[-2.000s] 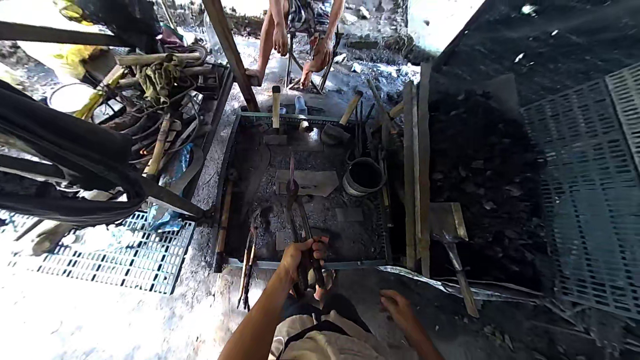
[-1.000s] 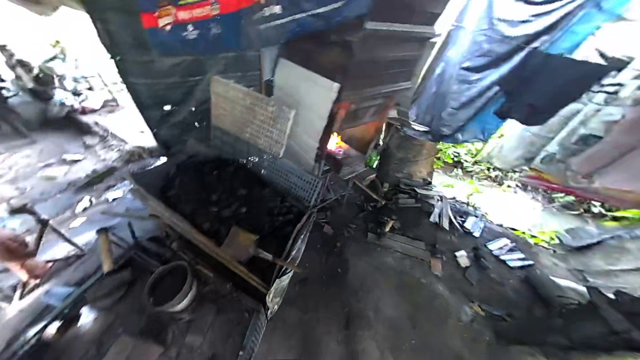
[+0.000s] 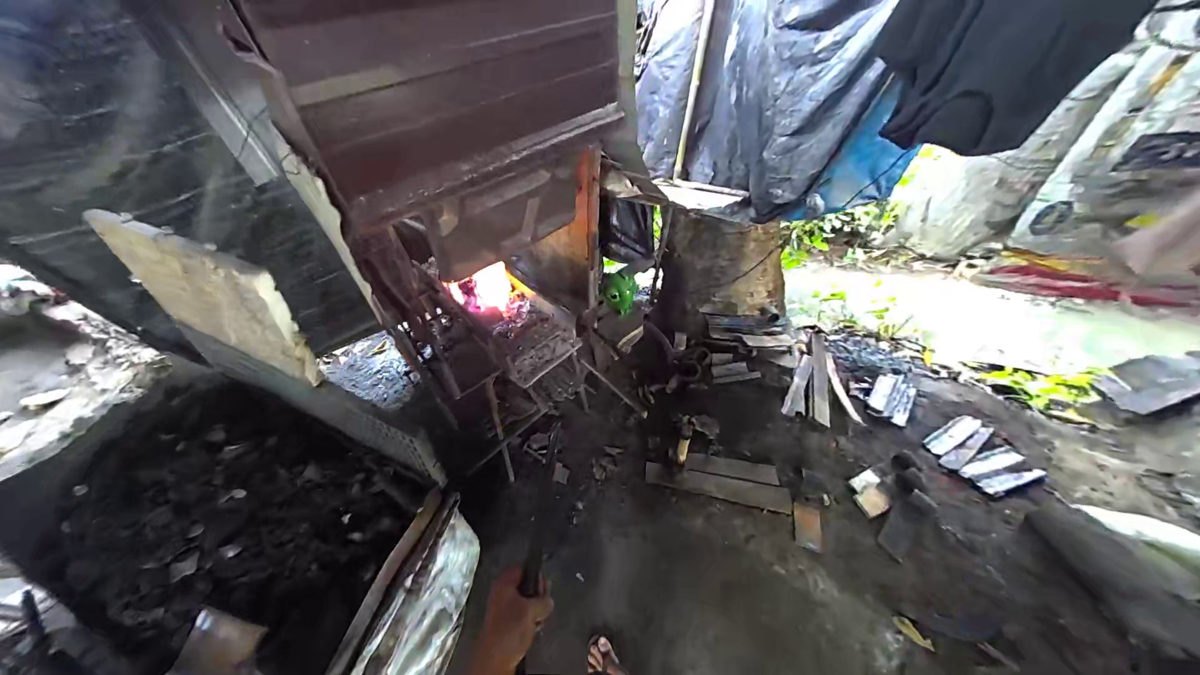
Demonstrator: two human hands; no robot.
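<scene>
My left hand (image 3: 514, 609) is closed around the handle of a long dark metal tool (image 3: 539, 525), which looks like blacksmith's tongs and points forward and up; its far end blends into the dark ground, so its jaws cannot be made out. Beyond it, a coal fire (image 3: 487, 289) glows bright under a brown sheet-metal hood (image 3: 450, 103). A metal stand or grate (image 3: 539, 361) juts out just in front of the fire. My right hand is out of view.
A bin of charcoal (image 3: 216, 506) lies at left, edged by a wooden board (image 3: 389, 581). Flat metal bars (image 3: 731, 483) and stacked metal strips (image 3: 980, 455) lie on the ground at right. A tree stump (image 3: 722, 262) stands behind. My foot (image 3: 605, 654) shows below.
The view has swung right, from the work area with hammers and a bucket to the fire. My left hand held tongs earlier; my right hand, seen two seconds ago, is out of view.
</scene>
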